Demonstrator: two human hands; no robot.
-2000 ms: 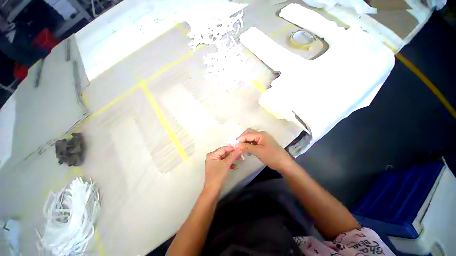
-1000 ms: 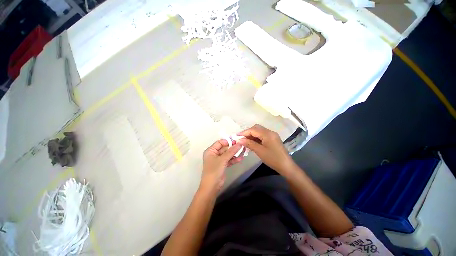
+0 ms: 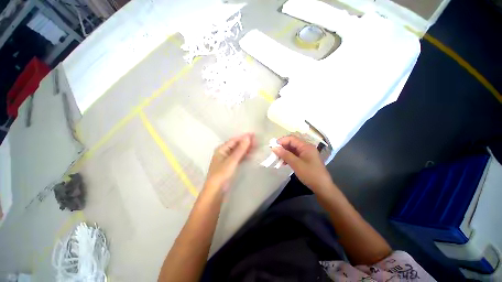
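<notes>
My right hand (image 3: 301, 157) pinches a short white tape strip (image 3: 269, 159) between its fingertips, above the table's near edge. The strip's ends hang down toward the left. My left hand (image 3: 230, 158) is a little to the left, apart from the strip and slightly blurred. Its thumb and forefinger look close together, and I cannot tell if they hold anything. Loose white short strips (image 3: 224, 77) lie in piles farther up the table. A stack of white cut panels (image 3: 352, 71) lies at the right.
A tape roll (image 3: 310, 36) sits in the panels' gap. A grey wad of cloth (image 3: 70, 191) and a bundle of long white tape (image 3: 82, 254) lie at the left. Yellow lines cross the table (image 3: 137, 209). A blue crate (image 3: 443, 198) stands at the lower right.
My hands were together at the white strip. Now my left hand has moved away to the left, and the strip stays in my right hand. The view has shifted slightly.
</notes>
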